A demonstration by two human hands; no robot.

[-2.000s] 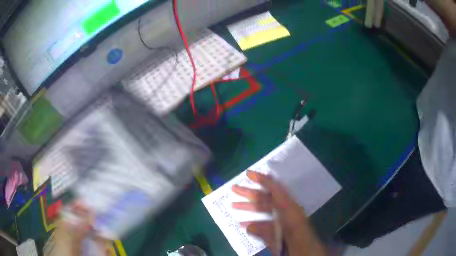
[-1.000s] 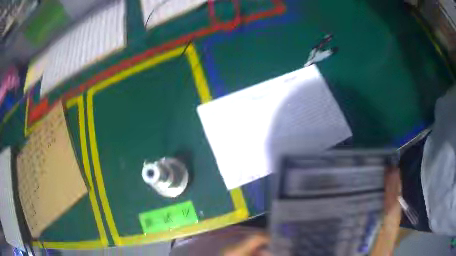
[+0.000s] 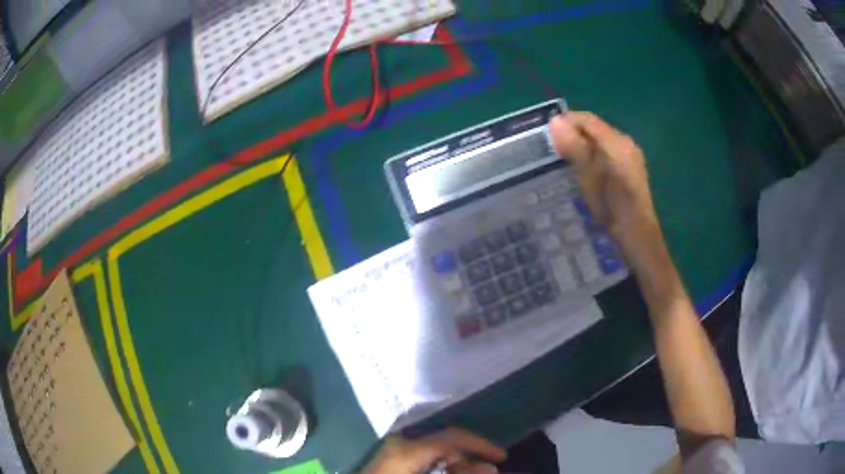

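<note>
A grey calculator (image 3: 500, 215) lies tilted over the upper right part of a white printed form (image 3: 371, 319), covering much of it. My right hand (image 3: 607, 176) grips the calculator's upper right corner, with the thumb on its front by the display. My left hand (image 3: 435, 454) is at the bottom edge of the picture, near the form's lower edge, and is partly cut off. A small pale thing shows by its fingers, too little to name.
A silver metal cylinder (image 3: 269, 423) stands left of the form, with a green label (image 3: 301, 467) below it. White dotted boards (image 3: 102, 139) and a red cable (image 3: 375, 83) lie at the back. A brown board (image 3: 67, 389) lies far left. Another person's sleeve (image 3: 801, 305) is at the right.
The calculator has moved from the near right edge up onto the form, in my right hand. Earlier it was at the left, over the boards. The view has shifted.
</note>
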